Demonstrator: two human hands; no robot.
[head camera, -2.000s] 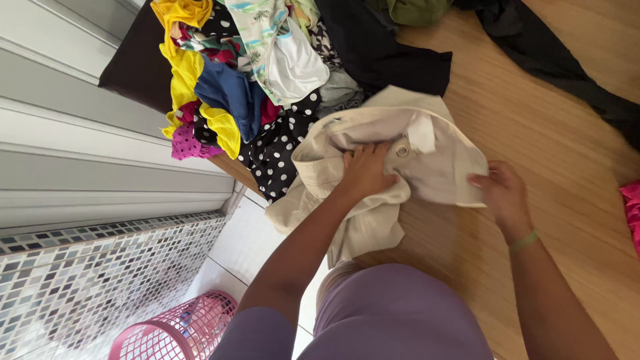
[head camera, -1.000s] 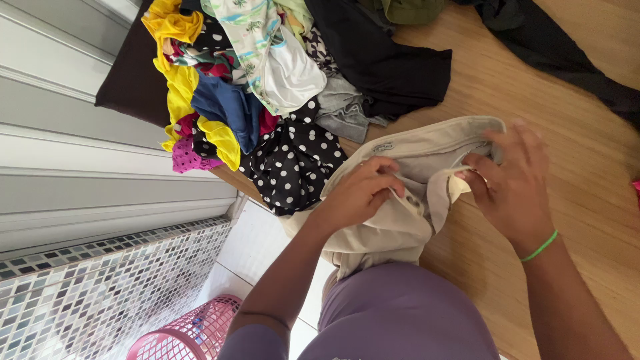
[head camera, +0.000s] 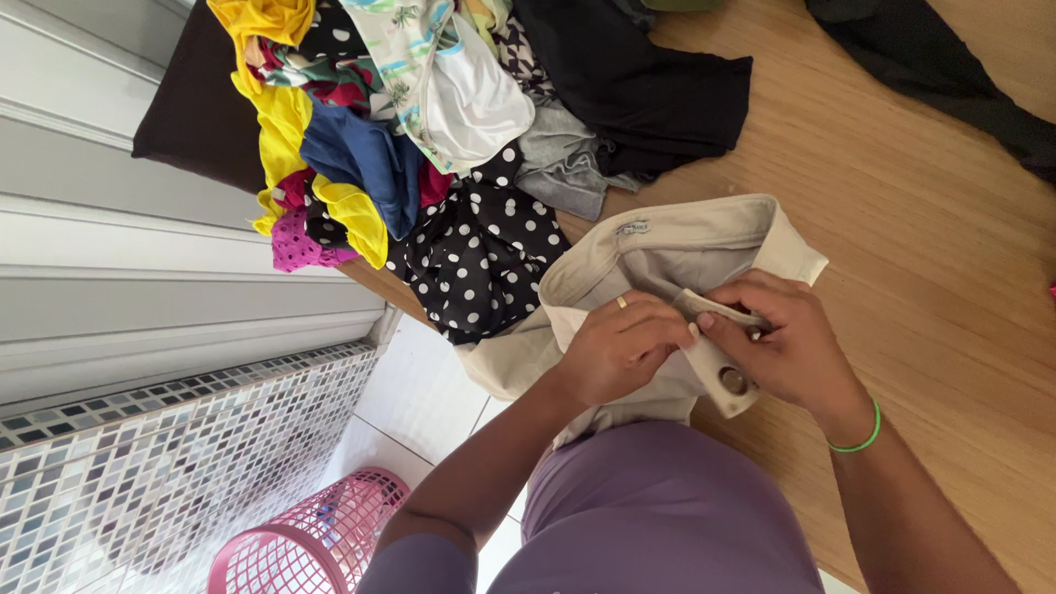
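A beige garment with a waistband (head camera: 701, 227) lies at the wooden table's near edge, its waist opening facing up. My left hand (head camera: 623, 351), with a ring on one finger, pinches the fabric at the front of the waistband. Close beside it, my right hand (head camera: 767, 338) grips the other side of the front opening, thumb on top. A round metal button (head camera: 732, 379) shows on the band end below my right fingers. The lower part of the garment hangs over the edge against my body. My fingers partly hide the fastening.
A pile of clothes, with a black polka-dot cloth (head camera: 483, 256), a blue cloth (head camera: 363, 157) and a black garment (head camera: 652, 91), lies on the wooden table (head camera: 932, 272). Another black garment (head camera: 932, 74) lies at the far right. A pink plastic basket (head camera: 309, 536) stands on the tiled floor.
The beige waistband, spread out flatter at first, now stands open in a loop. My right hand has moved left, and both hands have come together at the front opening.
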